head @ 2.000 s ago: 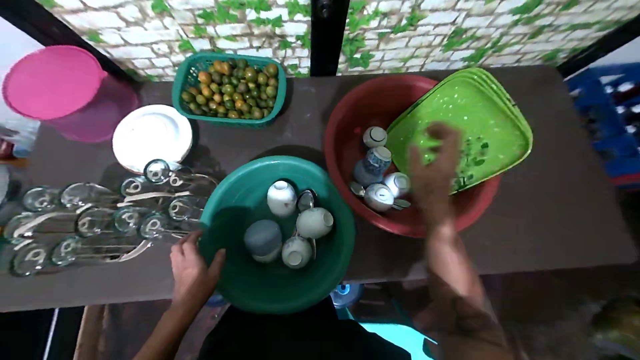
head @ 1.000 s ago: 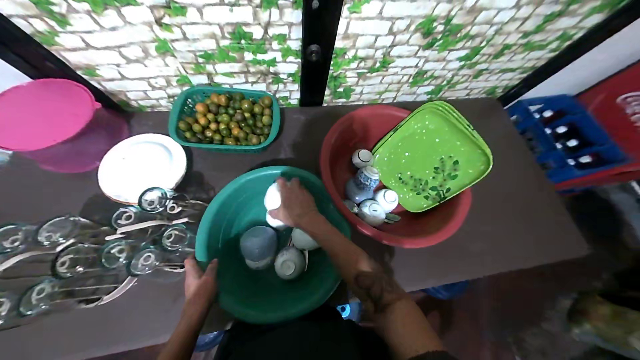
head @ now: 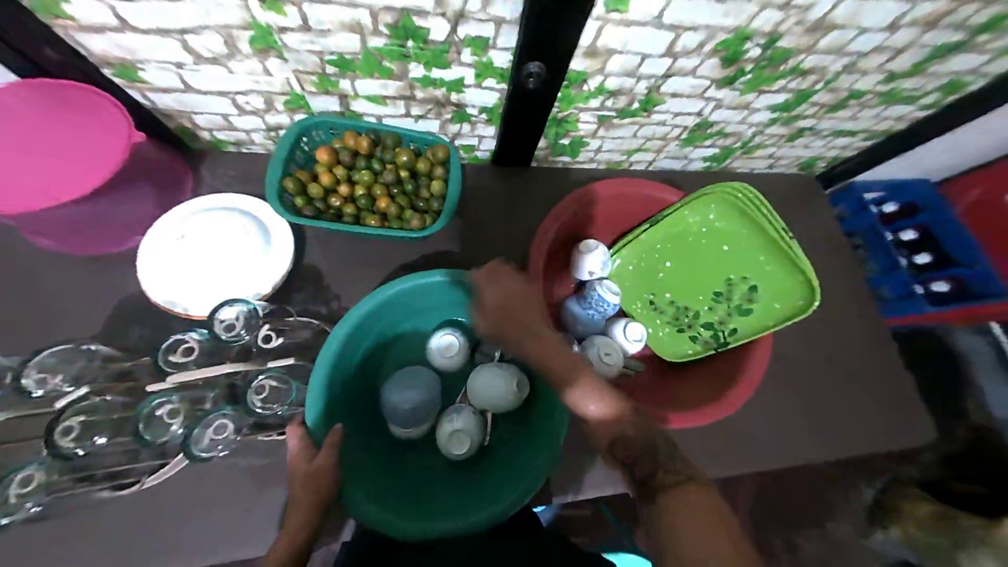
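My left hand point(head: 313, 465) grips the left rim of a green plastic basin point(head: 441, 504) with its thumb on the inside. White cups point(head: 498, 387) and a bluish-grey cup point(head: 410, 400) lie in that basin, with spoon handles partly visible among them. My right hand point(head: 504, 303), blurred, hovers at the basin's upper right rim; whether it holds anything cannot be told. To the right, a red plastic basin point(head: 709, 402) holds small white and blue-patterned cups point(head: 591, 307) and a stack of green trays point(head: 709, 268) leaning on its rim.
Several upside-down glass mugs point(head: 165, 417) stand left of the green basin. Behind them are white plates point(head: 215, 253), a pink bucket point(head: 118, 197) and a green basket point(head: 362, 231) of small citrus fruits. A blue crate of bottles point(head: 917, 244) stands beyond the table's right end.
My right hand went from over the green trays into the green basin, then up to its upper right rim. The upper white cup there sits differently now. My left hand stays at the left rim.
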